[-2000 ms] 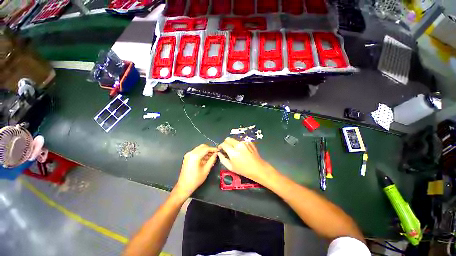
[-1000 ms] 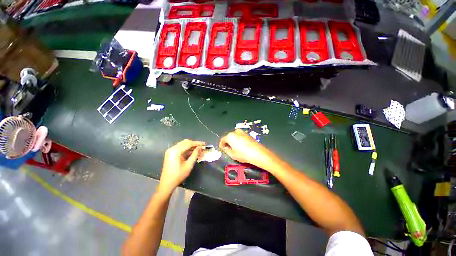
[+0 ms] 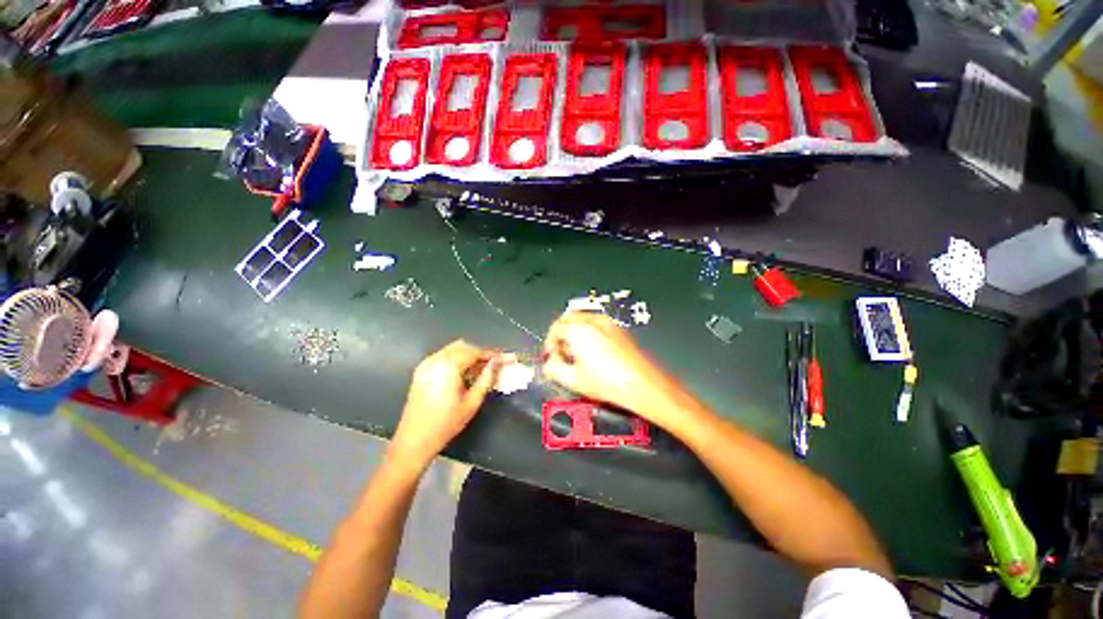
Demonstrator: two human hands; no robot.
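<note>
My left hand [image 3: 445,389] is bare, with thumb and fingertips pinched on a small piece too small to make out. Pale white pieces [image 3: 515,375] lie between my two hands. My right hand [image 3: 595,363] is curled beside them, fingertips together; what it holds, if anything, is hidden by the fingers. A red housing [image 3: 595,426] lies flat on the green mat just below my right hand, its round hole to the left. A loose cluster of small white pieces [image 3: 619,305] lies just behind my right hand.
A blister tray [image 3: 714,157] of red housings is raised at the back. A divided frame [image 3: 281,256] and small metal parts [image 3: 317,346] lie left. Tweezers [image 3: 796,393], a red-handled tool [image 3: 815,393], a boxed device [image 3: 882,329] and a green electric screwdriver [image 3: 999,510] lie right.
My hands have moved apart since the oldest frame, showing the white pieces between them. Since the middle frame, my left hand has moved slightly right. The view has shifted slightly.
</note>
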